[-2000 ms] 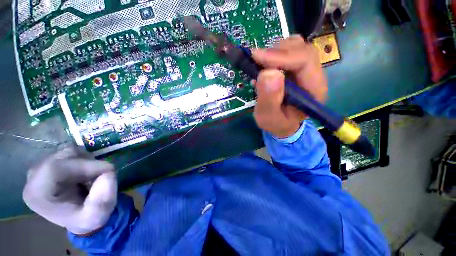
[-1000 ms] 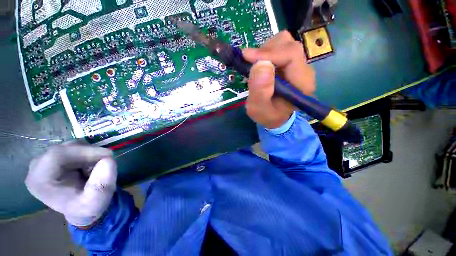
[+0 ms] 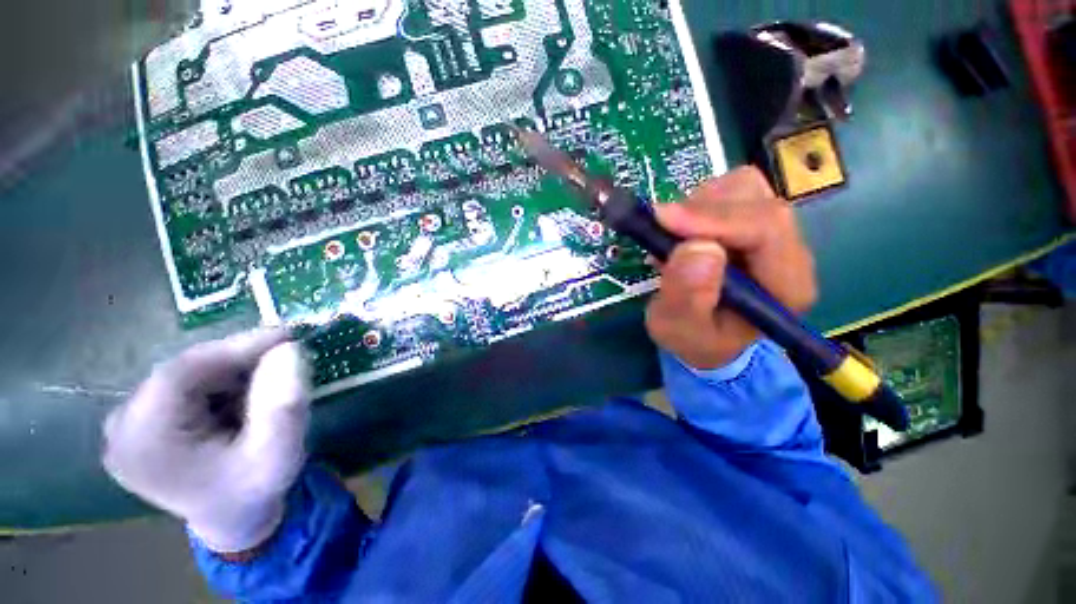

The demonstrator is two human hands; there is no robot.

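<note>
A large green printed circuit board (image 3: 472, 177) with white edges lies in front of me, cut off by the top of the picture. My bare right hand (image 3: 734, 266) holds the dark blue soldering iron (image 3: 767, 309) like a pen. Its tip is over the board's row of small pads; I cannot tell if it touches. My gloved left hand (image 3: 224, 431) is at the board's front left corner, thumb and fingers together. A thin strand of solder wire (image 3: 83, 391) shows left of it; the part at the fingertips cannot be made out against the board.
The iron stand (image 3: 814, 65) with its yellow sponge (image 3: 809, 162) is right of the board. Small black blocks (image 3: 973, 59) and a red carrier (image 3: 1050, 71) lie farther right. A lower board in a black frame (image 3: 926, 372) sits below the yellow bench edge.
The view has shifted, so everything appears farther right and lower. My left hand is now closer to the board's front left corner. The right hand keeps its grip on the iron.
</note>
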